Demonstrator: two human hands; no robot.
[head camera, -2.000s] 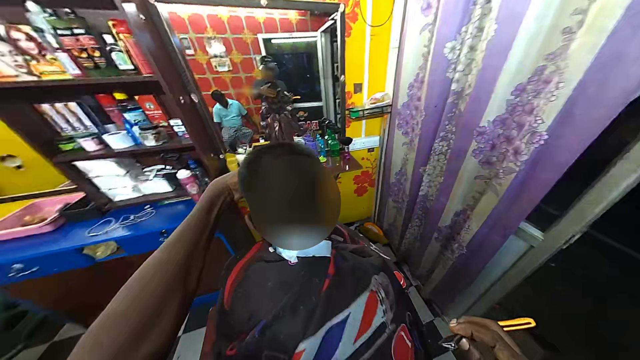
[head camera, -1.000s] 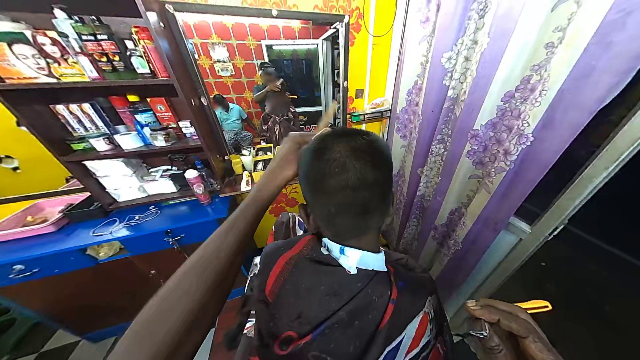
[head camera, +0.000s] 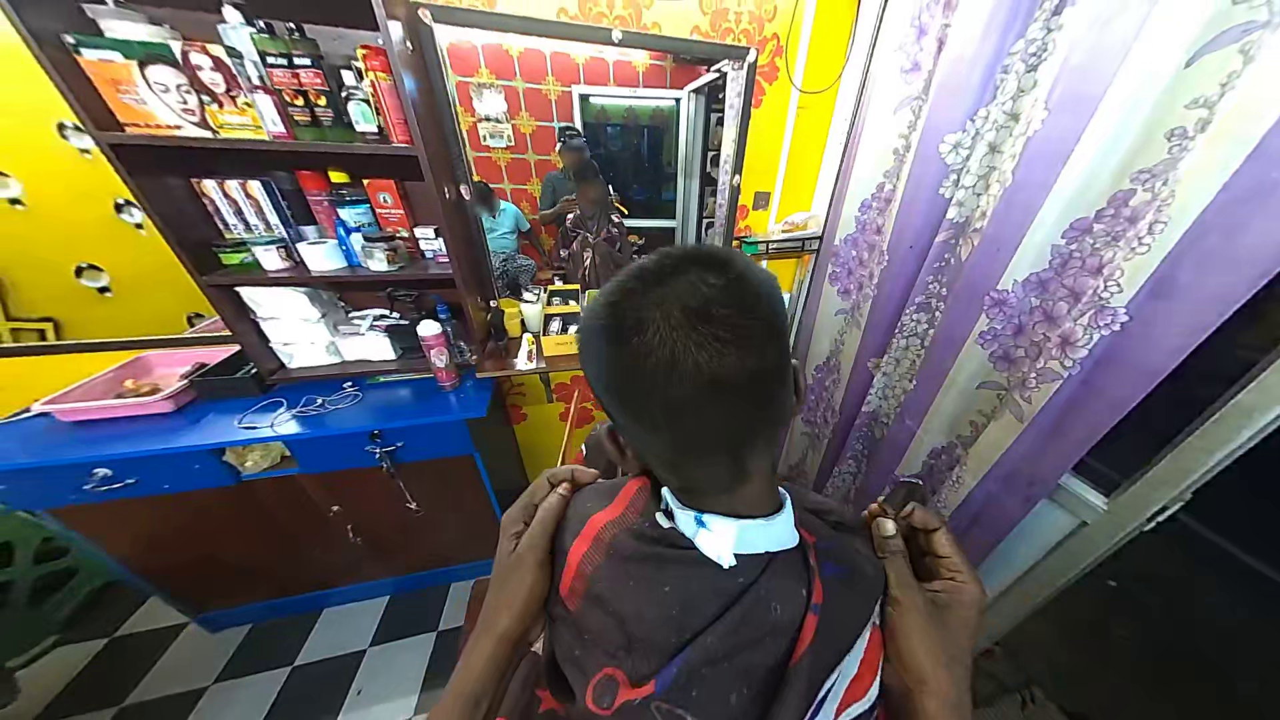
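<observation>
A seated person's head (head camera: 690, 360), with short dark hair, is seen from behind at the centre. A white neck strip (head camera: 740, 530) circles the neck above a dark barber cape (head camera: 700, 620) with red, white and blue prints. My left hand (head camera: 540, 530) pinches the cape at the left shoulder; a thin orange-brown stick-like thing (head camera: 570, 425) rises beside its fingertips, and whether the hand holds it is unclear. At the right shoulder my right hand (head camera: 925, 580) has thumb and fingers closed on dark material that looks like the cape. The yellow-handled tool is not visible there.
A framed mirror (head camera: 745, 110) hangs ahead, reflecting several people. Shelves (head camera: 260, 145) of bottles and boxes stand left, above a blue counter (head camera: 420, 405) with a pink tray (head camera: 120, 400) and a coiled cable (head camera: 300, 405). A purple floral curtain (head camera: 1060, 280) hangs close on the right.
My left hand has come back from beside the head to the left shoulder. My right hand has moved in to the right shoulder; the yellow-handled tool seen at it earlier no longer shows.
</observation>
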